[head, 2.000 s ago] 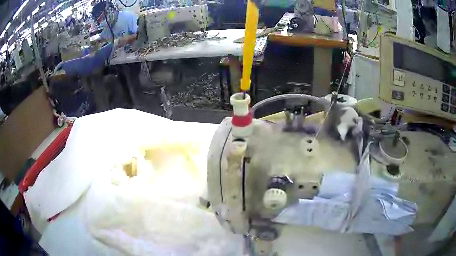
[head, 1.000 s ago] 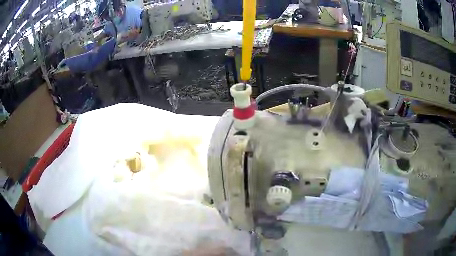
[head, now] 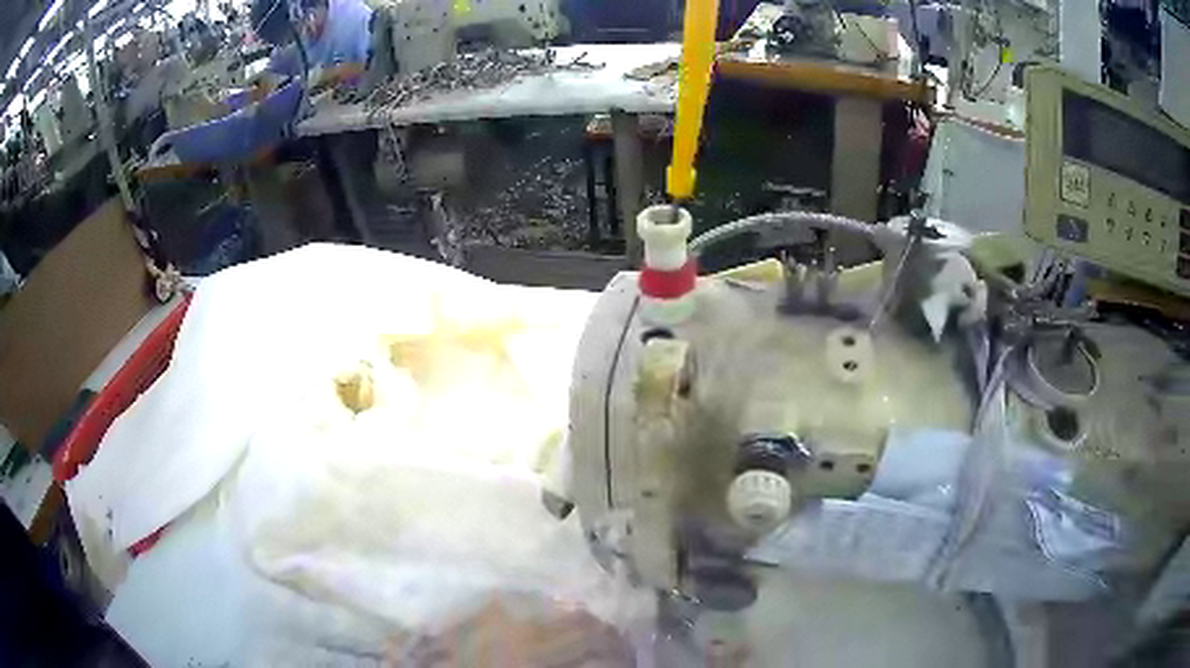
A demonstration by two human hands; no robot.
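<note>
A large white garment piece (head: 170, 418), strongly overexposed, covers the left of the sewing table. A yellower cream layer (head: 450, 352) shows on its middle. The grey-beige sewing machine head (head: 809, 392) stands at its right, and the cloth reaches the head's left end. A blurred, skin-toned hand shape (head: 522, 636) lies low at the bottom edge, over the cloth and left of the needle area. It is cut off by the frame, and I cannot tell whether it is my left hand, my right hand or both. Finger positions are not clear. The needle is hidden.
A red basket (head: 124, 379) is at the left table edge, beside a brown cardboard sheet (head: 65, 326). A yellow strap (head: 692, 105) hangs above the head. Pale cloth scraps (head: 900, 509) are tied on the machine. A control panel (head: 1109, 189) is upper right. A person in blue (head: 337, 39) sits beyond.
The skin-toned hand shape has come into view at the bottom edge and now shows larger. The view has shifted a little, so the machine head sits farther right and slightly higher.
</note>
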